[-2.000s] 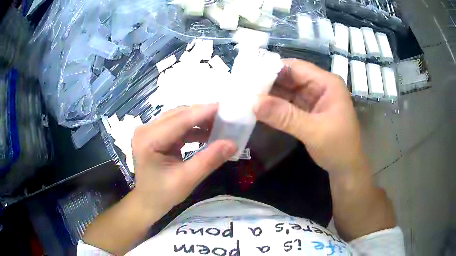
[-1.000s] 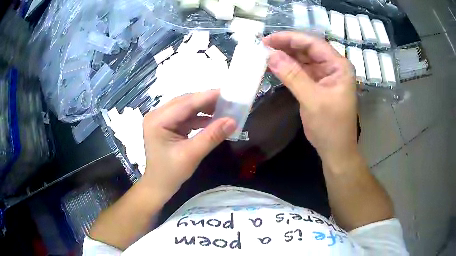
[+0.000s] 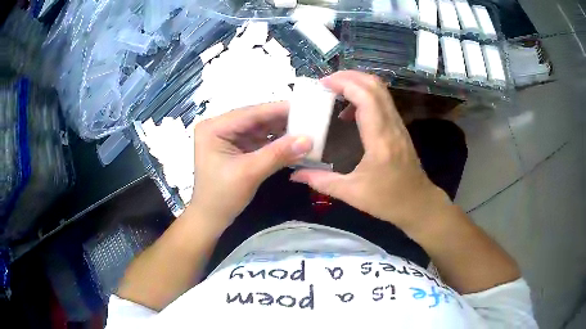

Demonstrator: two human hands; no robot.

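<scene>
A white unit (image 3: 310,119) is held upright between my hands, in front of my chest. My left hand (image 3: 250,144) grips it from the left, with the thumb on its lower face. My right hand (image 3: 363,138) has its index finger at the unit's top edge and its thumb at the bottom end. A thin translucent edge shows at the bottom end; how far the cover reaches up the unit is hard to tell. Loose small white pieces (image 3: 241,80) lie heaped in the ribbed clear tray behind my left hand.
Translucent covers fill a clear bag (image 3: 96,77) at upper left. White units stand in rows in a clear tray (image 3: 379,78) at upper right. Another white unit (image 3: 317,36) lies at top centre. Stacked trays (image 3: 38,160) with a blue edge are at far left. Grey tiled floor is at right.
My right hand has moved down, its thumb now at the unit's bottom end. Much less translucent cover shows below the white part. The view has shifted, showing the unit lying at top centre.
</scene>
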